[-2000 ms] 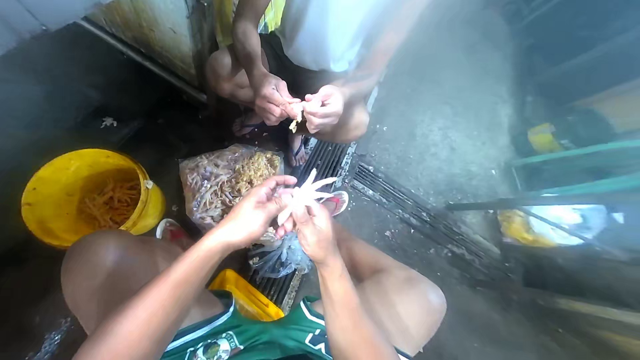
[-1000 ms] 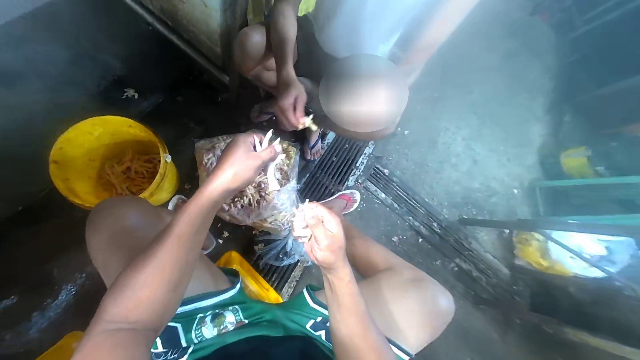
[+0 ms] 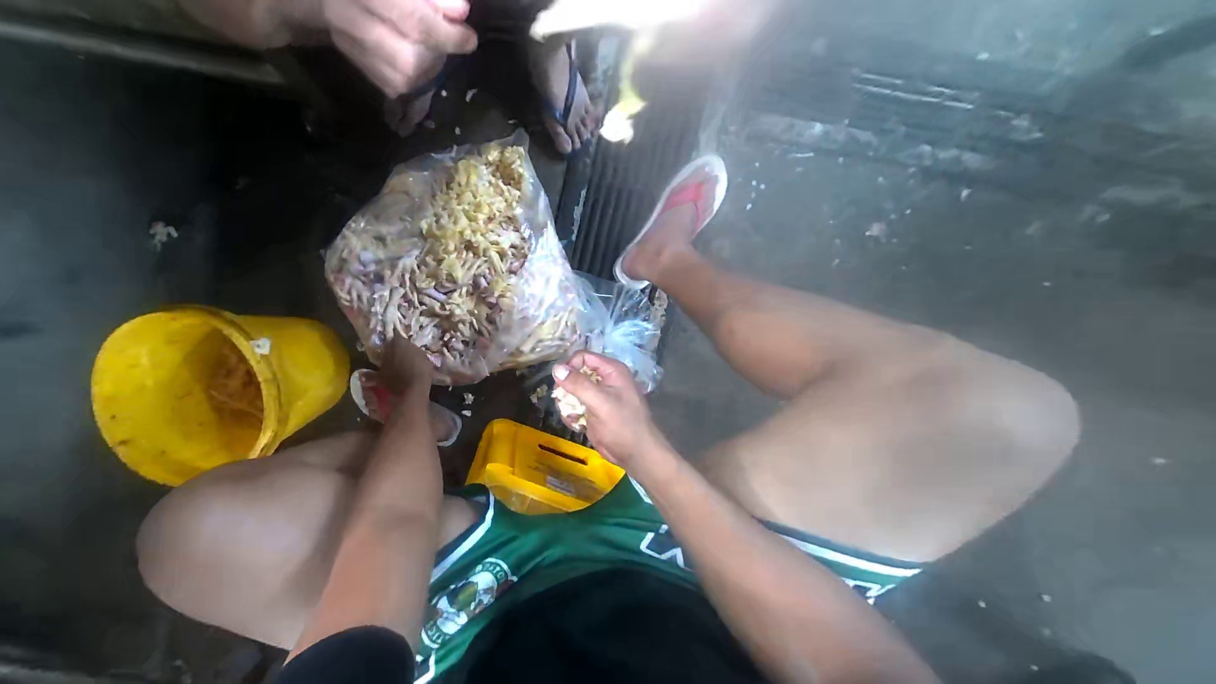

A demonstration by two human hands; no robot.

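A clear plastic bag of what look like chicken feet (image 3: 446,256) lies open on the dark floor, with yellowish scraps heaped on top. My left hand (image 3: 407,366) is at the lower left edge of the bag; its fingers are too dark and blurred to read. Just below the bag's right corner, my right hand (image 3: 603,404) is closed around small pale scraps (image 3: 573,399). A knotted clear plastic bag (image 3: 627,332) lies beside the big bag, above my right hand.
A yellow bucket (image 3: 271,380) with orange-brown contents lies tilted at left. A yellow plastic container (image 3: 541,465) sits between my thighs. Across the bag are another person's hand (image 3: 399,38) and sandalled foot (image 3: 568,104). A floor grate (image 3: 622,161) runs beside the bag.
My left hand has moved down to the near edge of the bag; the pale foot-like piece that both my hands held two seconds ago is no longer between them. The view has tilted downward.
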